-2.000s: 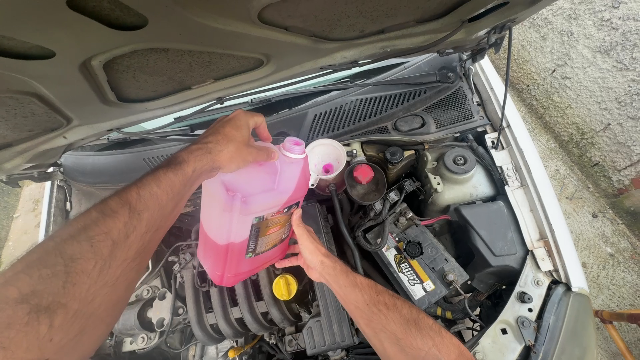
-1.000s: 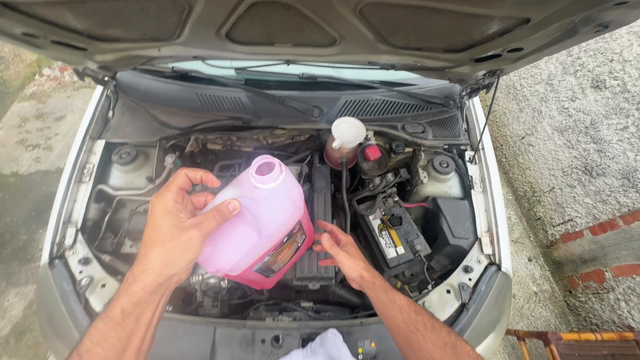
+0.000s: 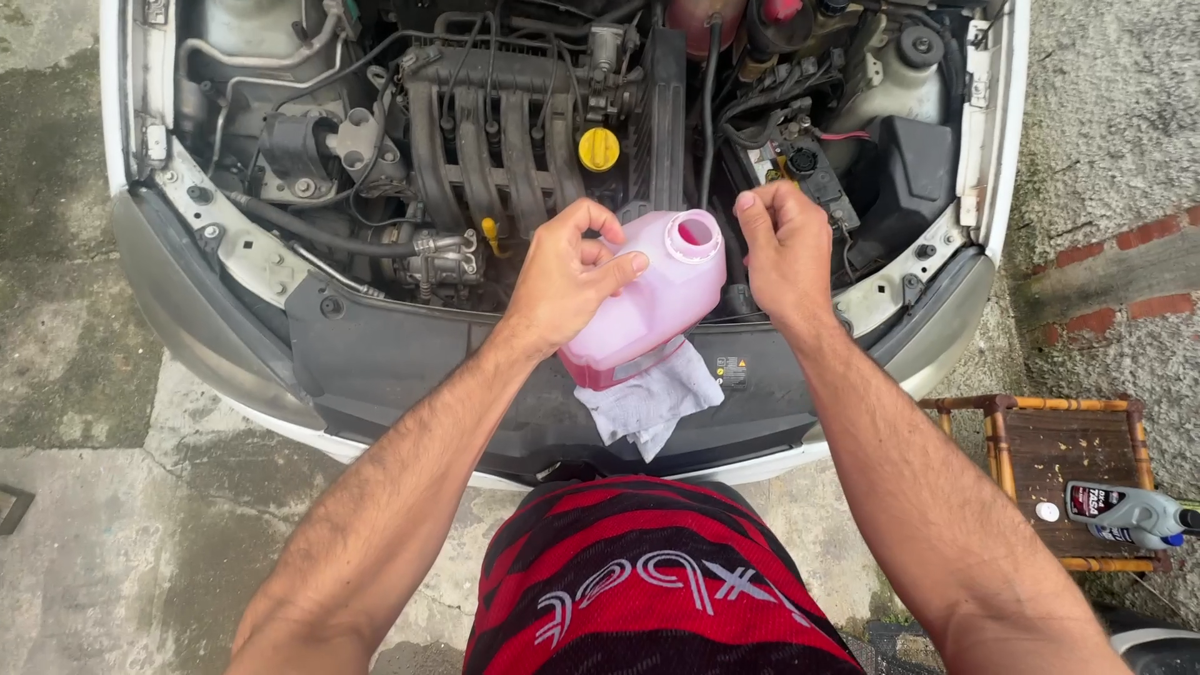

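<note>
A translucent plastic jug (image 3: 647, 281) of pink liquid, its mouth uncapped, is tilted over the car's front panel. My left hand (image 3: 577, 272) is on the jug's handle side, thumb and fingers around the handle. To the right of the jug's mouth is my right hand (image 3: 786, 248), fingers curled, apart from the jug; whether something small is between them cannot be told. A grey-white cloth (image 3: 654, 398) lies under and in front of the jug. At the top edge stand a pink-stained reservoir (image 3: 692, 23), only partly in view, and a red cap (image 3: 780, 9).
The open engine bay holds a yellow oil filler cap (image 3: 598, 149), a yellow dipstick handle (image 3: 491, 232) and a battery (image 3: 825, 192). At the right, a bamboo-framed table (image 3: 1041, 441) bears a grey bottle (image 3: 1130, 514) and a white cap (image 3: 1047, 512). A rough wall stands beyond it.
The jug has moved from beside the funnel and reservoir back to the car's front edge. My right hand has left the jug's side. The view has tilted down, and the funnel is out of sight.
</note>
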